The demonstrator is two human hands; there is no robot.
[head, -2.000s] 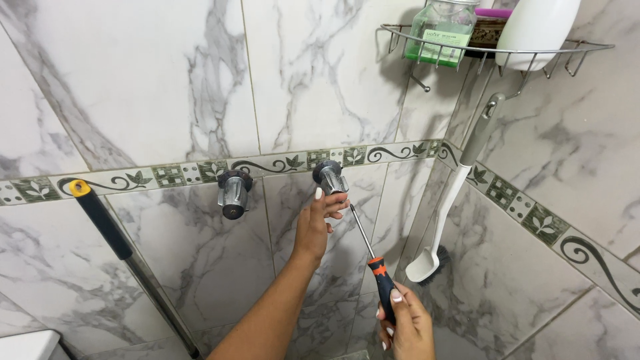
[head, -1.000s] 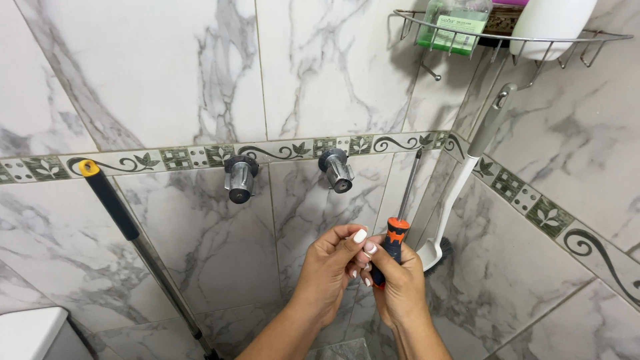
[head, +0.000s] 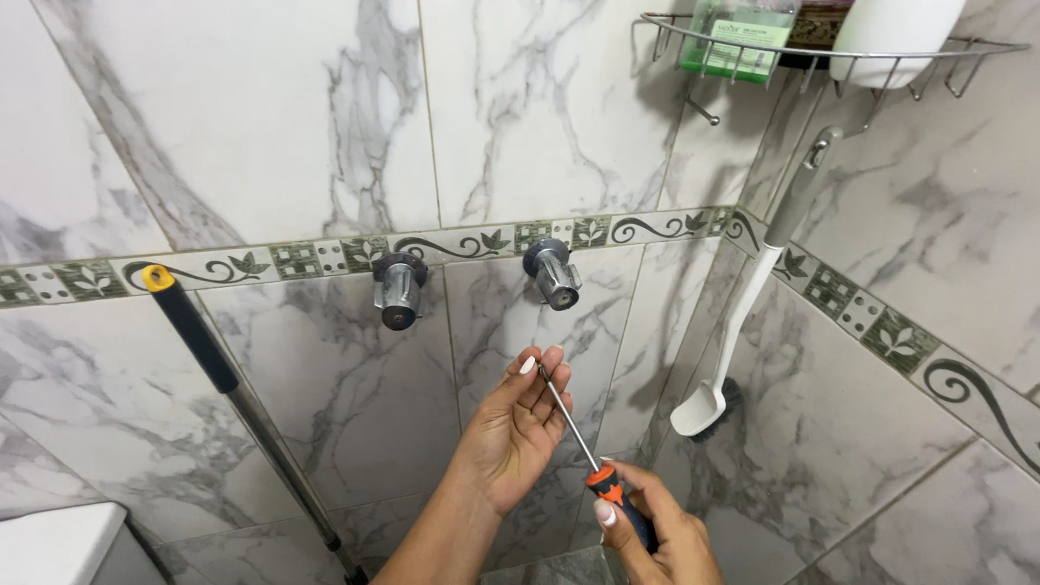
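My right hand (head: 654, 528) is closed around the black and orange handle of a screwdriver (head: 575, 426), whose shaft slants up to the left. At its tip, the fingers of my left hand (head: 516, 431) pinch a small dark piece, perhaps a screw; the fingertips partly hide it. Above my hands, a chrome tap handle (head: 557, 280) sticks out of the tiled wall, its round end facing me with a recessed centre. Another chrome tap handle (head: 400, 296) is to its left, with a dark cap on its end. Neither hand touches the taps.
A pole with a black grip and yellow end (head: 195, 329) leans at the left, above a white ledge or lid (head: 61, 528). On the right hangs a white and grey brush (head: 743, 301), under a wire corner shelf (head: 934, 55) holding a green bottle (head: 739, 41) and a white bottle (head: 894, 36).
My left hand has left the right tap handle. The screwdriver, upright beside my joined hands a second ago, now slants with its tip at my left fingertips.
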